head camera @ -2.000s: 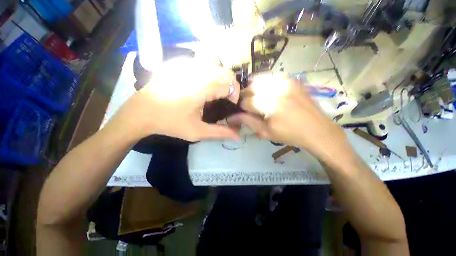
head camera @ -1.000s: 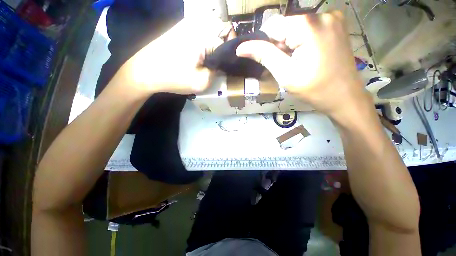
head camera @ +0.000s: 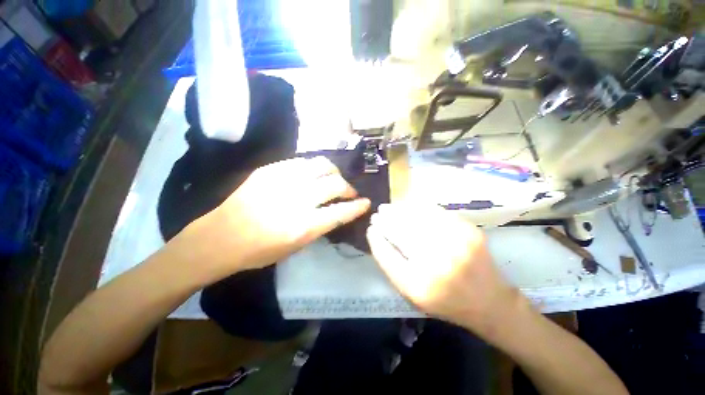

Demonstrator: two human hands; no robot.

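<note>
A black knit fabric piece (head camera: 357, 163) lies on the machine bed, its far end at the presser foot and needles (head camera: 372, 156). My left hand (head camera: 290, 204) lies on its left part, fingertips pressed on the cloth. My right hand (head camera: 433, 258) is at its right near edge, thumb and fingers closed on the edge. A tan edge guide (head camera: 399, 171) stands just right of the foot. A pile of black garment pieces (head camera: 224, 170) lies left of my left hand and hangs over the table's front edge.
The cream machine body (head camera: 611, 146) fills the right. A white lamp tube (head camera: 222, 69) glares at the upper left. Snips (head camera: 498, 168) lie on the bed. Tweezers (head camera: 635, 245), a brown-handled tool (head camera: 570, 243) and a card scrap (head camera: 628, 265) lie at the right. Blue crates (head camera: 39, 116) stand left.
The black piece was held up in both hands, in front of the needles; now it lies flat on the bed at the foot. Both hands have come down onto it.
</note>
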